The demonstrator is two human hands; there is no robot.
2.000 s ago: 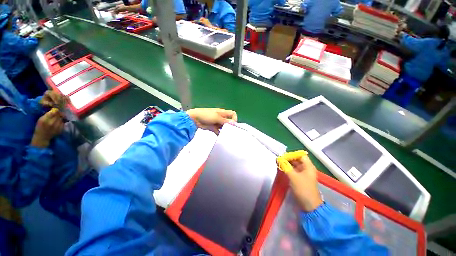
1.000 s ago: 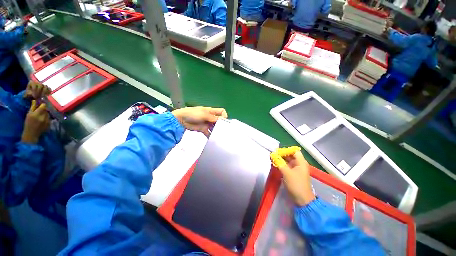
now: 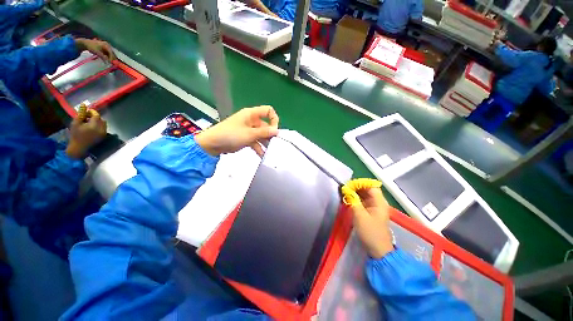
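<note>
A dark grey tablet (image 3: 276, 219) lies tilted over the left slot of the red tray (image 3: 411, 219), its far end raised. A thin whitish sleeve (image 3: 317, 153) shows at that far end. My left hand (image 3: 242, 130) pinches the sleeve's far left corner between thumb and fingers. My right hand (image 3: 367, 213), with yellow finger cots, grips the sleeve and tablet edge at the far right corner. Hazy bagged tablets (image 3: 352, 285) with faint red shapes lie in the other slots of the red tray.
A white tray (image 3: 433, 153) with three tablets lies on the green belt (image 3: 276, 94) ahead right. White sheets (image 3: 213, 200) and dark films with red graphics (image 3: 180, 125) are at left. A grey post (image 3: 212, 63) stands ahead. Another worker's hands (image 3: 86, 130) are at left.
My left hand has risen a little with the sleeve's corner, and a dark gap now shows between sleeve and tablet end. The neighbouring worker's hands have moved apart over their tray.
</note>
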